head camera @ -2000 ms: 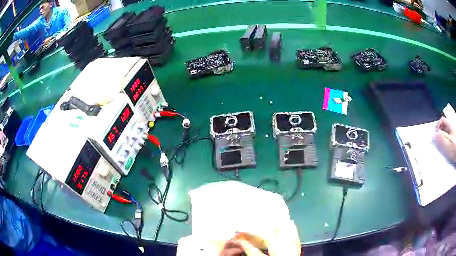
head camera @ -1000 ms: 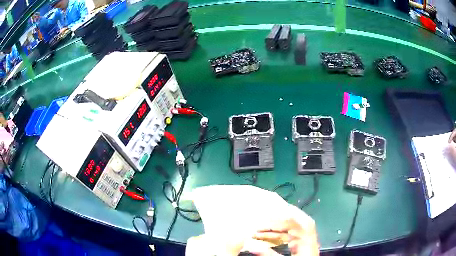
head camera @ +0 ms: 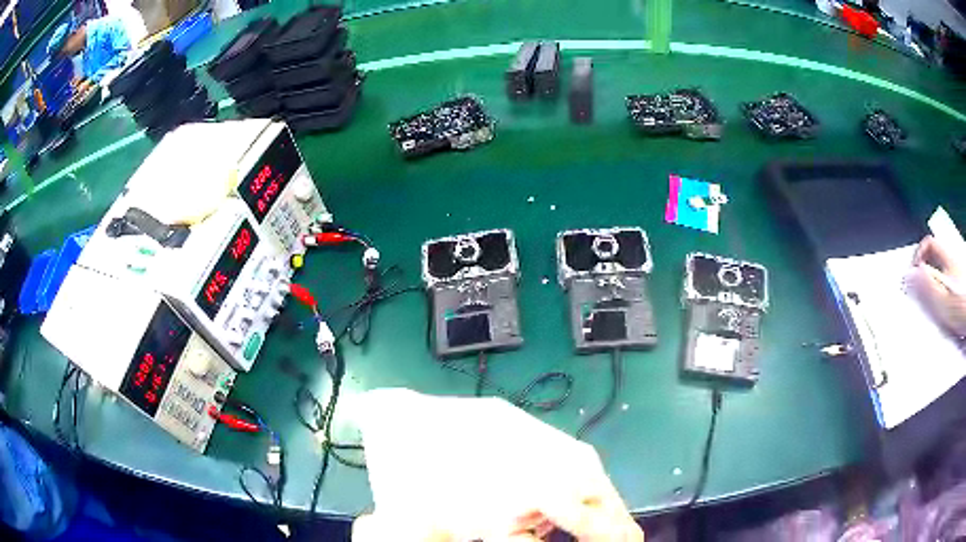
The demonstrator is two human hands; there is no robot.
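Observation:
A large washed-out white shape (head camera: 466, 455) covers the bottom centre; I cannot tell what it is. My right hand (head camera: 602, 517) shows at its lower right, cut off by the bottom edge. My left hand is hard to make out in the glare at the bottom. A small dark patch shows between the fingers, too blurred to name. Beyond stand three camera units with cables at their lower ends: left (head camera: 473, 309) and middle (head camera: 608, 307) with dark screens, right (head camera: 721, 337) with a white screen. No hand touches them.
Cream power supplies (head camera: 106, 286) with red digits and clip leads stand left. Circuit-board housings (head camera: 443, 125), black blocks (head camera: 582, 89) and stacked black trays (head camera: 307, 69) stand behind. A colour card (head camera: 693, 210) lies behind the units. At right, another person's hand (head camera: 943, 277) is over a clipboard (head camera: 900, 318).
The head view swung left and back, shifting the whole bench in the picture. The white shape and my hands changed outline at the bottom. Digits on the supplies changed. The three units stayed put.

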